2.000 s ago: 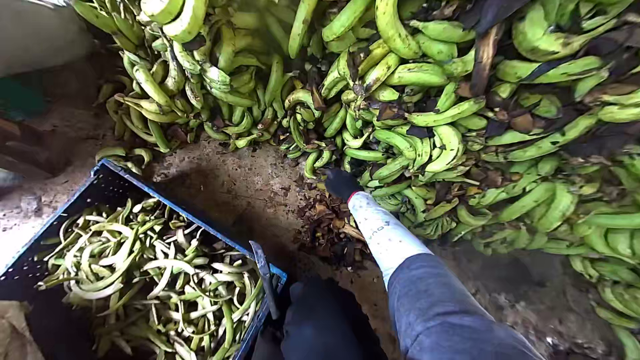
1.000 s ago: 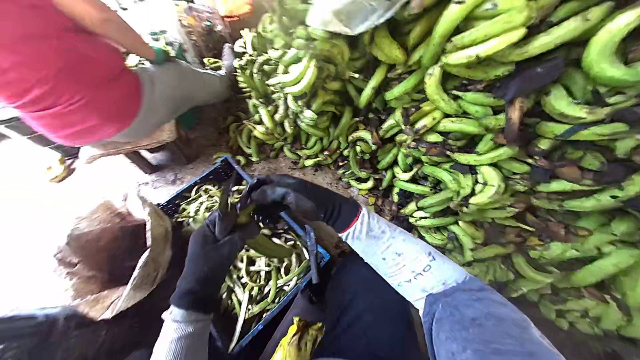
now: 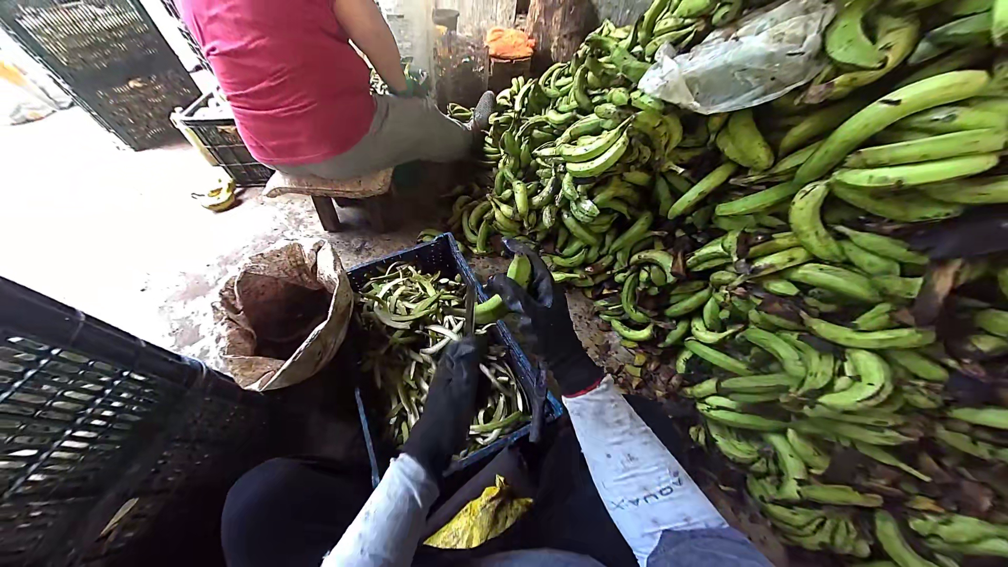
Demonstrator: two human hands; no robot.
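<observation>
My right hand (image 3: 543, 315), in a black glove, holds a short green plantain (image 3: 517, 272) above the right rim of a blue plastic crate (image 3: 516, 358). Just left of it, my left hand (image 3: 453, 386), also black-gloved, grips a knife whose upright blade (image 3: 470, 309) is beside the plantain's lower end. Green and pale plantain peels (image 3: 402, 303) fill much of the crate below both hands. A dark, narrow tool or strip (image 3: 539, 405) stands at the crate's near right edge. The fingers hide the knife's handle.
A large heap of green plantains (image 3: 787, 315) spreads along the right. An open woven sack (image 3: 335, 315) stands left of the crate, near a black slatted crate (image 3: 94, 394). Ahead, a person in a red shirt (image 3: 283, 87) sits on a low stool (image 3: 331, 185).
Two seconds ago my right hand reached into the plantain heap. One second ago both hands were together over the crate; now they are apart, with plantain and knife plainly visible. The view has swung left.
</observation>
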